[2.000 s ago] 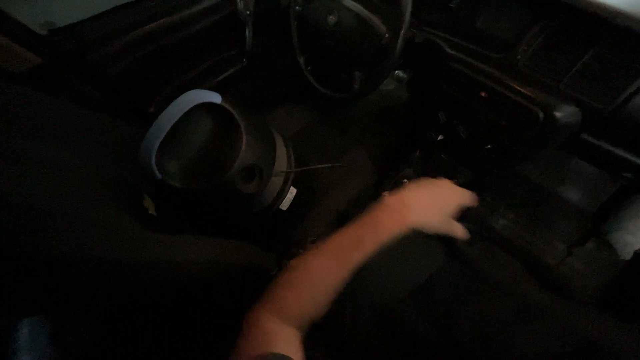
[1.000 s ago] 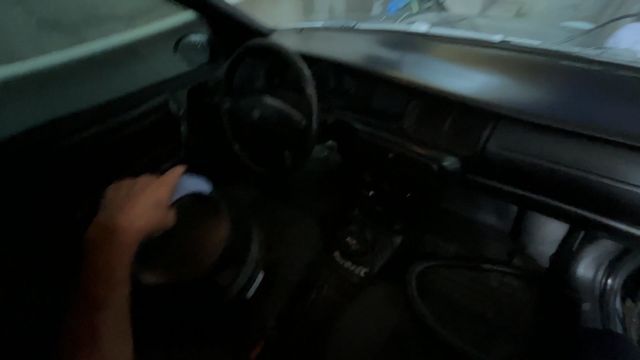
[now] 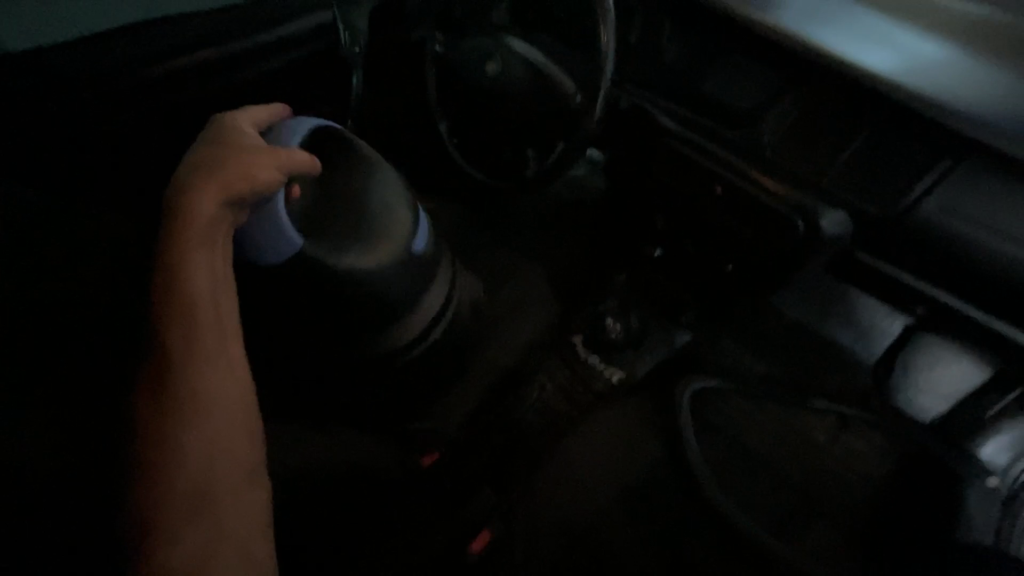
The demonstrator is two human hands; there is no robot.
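Observation:
In the dim interior of a car, my left hand reaches in from the left edge. Its fingers are wrapped around the blue handle of a dark, rounded canister, which looks like a canister vacuum cleaner. The canister stands in the driver's area, left of and below the steering wheel. A small blue part shows on its right side. Its base is lost in shadow, so what it rests on is hard to tell. My right hand is out of view.
The gear lever area lies right of the canister, with a light strip at its edge. A dark curved tube, perhaps a hose, loops at lower right. Shiny pale objects stand under the dashboard. Two small red parts glow near the bottom.
My left hand, earlier stretched out right of the canister, has moved left and now holds its handle. The curved tube at lower right was not seen in the oldest frame.

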